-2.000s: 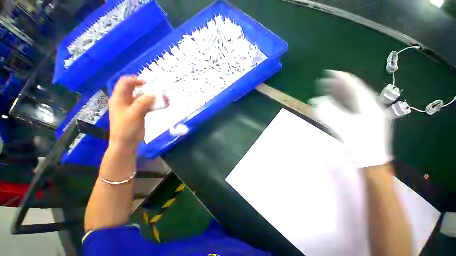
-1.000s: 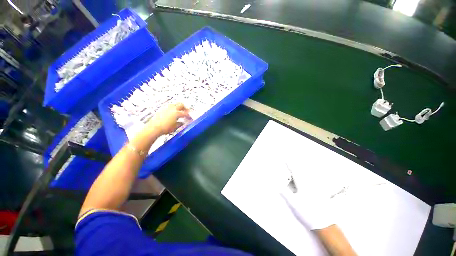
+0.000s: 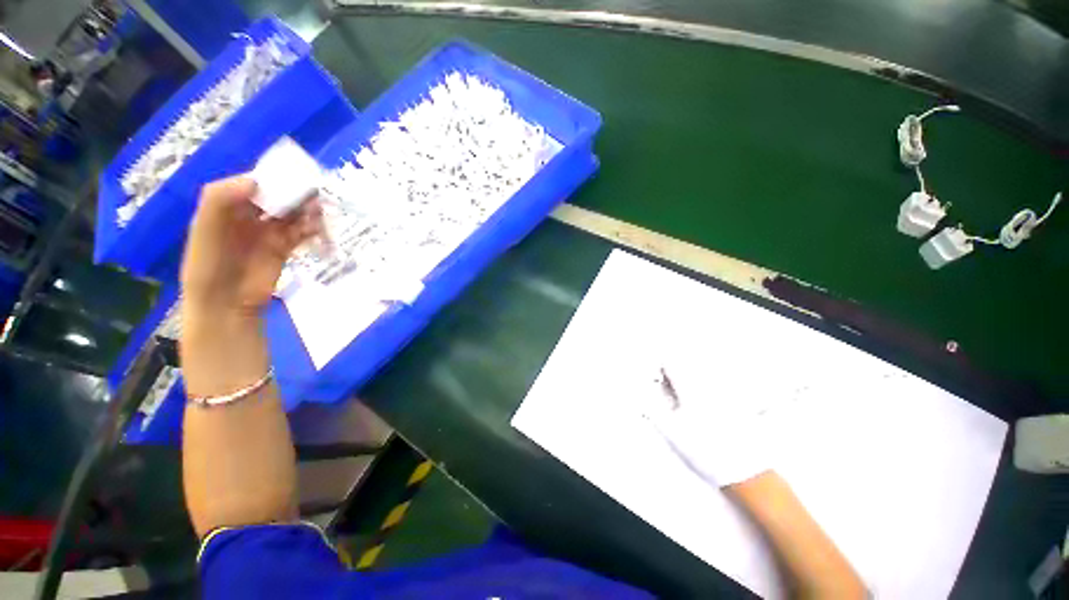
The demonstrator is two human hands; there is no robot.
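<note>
My bare left hand [image 3: 244, 252], with a bracelet at the wrist, is raised over the near left part of the blue bin [image 3: 451, 275]. It holds a white power adapter [image 3: 287, 178]; the fingers are slightly blurred. The bin is heaped with white adapters and cords [image 3: 451, 164]. My right hand [image 3: 717, 443], in a thin white glove, is low over the white sheet [image 3: 903, 469]. Glare blends the glove into the sheet. A small dark mark shows near its fingertips, and I cannot tell whether it holds anything.
Two white adapters with coiled cords [image 3: 923, 213] lie on the green conveyor belt [image 3: 727, 152]. Another filled blue bin [image 3: 223, 176] stands at the upper left, with part of one more below it. A whitish object [image 3: 1043, 444] is at the right edge. Yellow-black floor marking [image 3: 399, 516] shows below.
My left hand has come up out of the bin with an adapter, after reaching among the heap. My right hand has stayed over the sheet since one second ago; earlier it was near the belt.
</note>
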